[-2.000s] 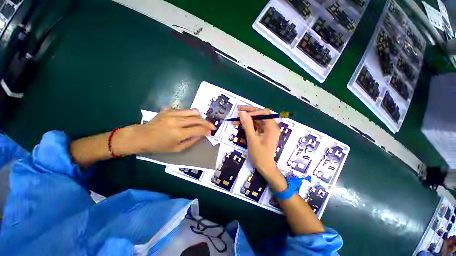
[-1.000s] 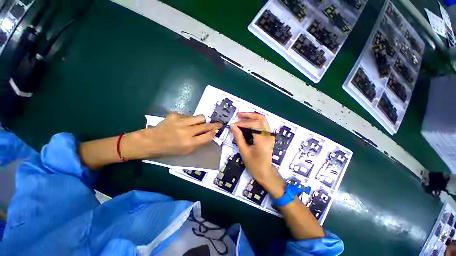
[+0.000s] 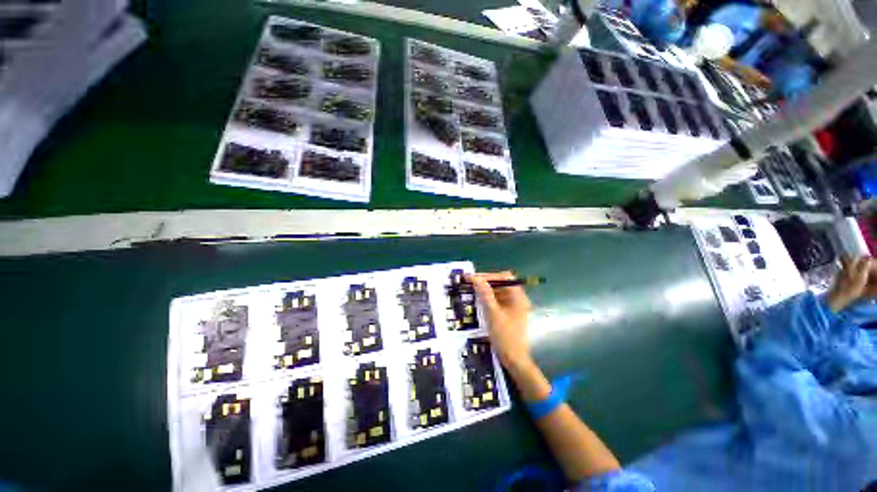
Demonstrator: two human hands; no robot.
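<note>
A white blister tray [image 3: 327,380] lies in front of me with two rows of pockets holding flat black irregular plates with small yellow spots. My right hand [image 3: 504,312], with a blue band on the wrist, is at the tray's upper right corner. It holds a thin dark pen-like tool [image 3: 514,282] with a yellowish end pointing right. Its fingertips are over the black plate [image 3: 462,306] in the last upper pocket; whether they touch it cannot be told. My left hand is not in view.
Two more filled trays [image 3: 368,183] [image 3: 510,192] lie beyond the long pale strip [image 3: 288,223]. A thick stack of trays [image 3: 615,154] stands at upper right, near a pale post [image 3: 712,173]. White stacked material [image 3: 58,86] is at upper left. A person in blue [image 3: 808,365] works at right.
The view has turned and shifted right. My left hand and the grey-brown sheet have left the picture. My right hand has moved to the tray's right end, still with the tool.
</note>
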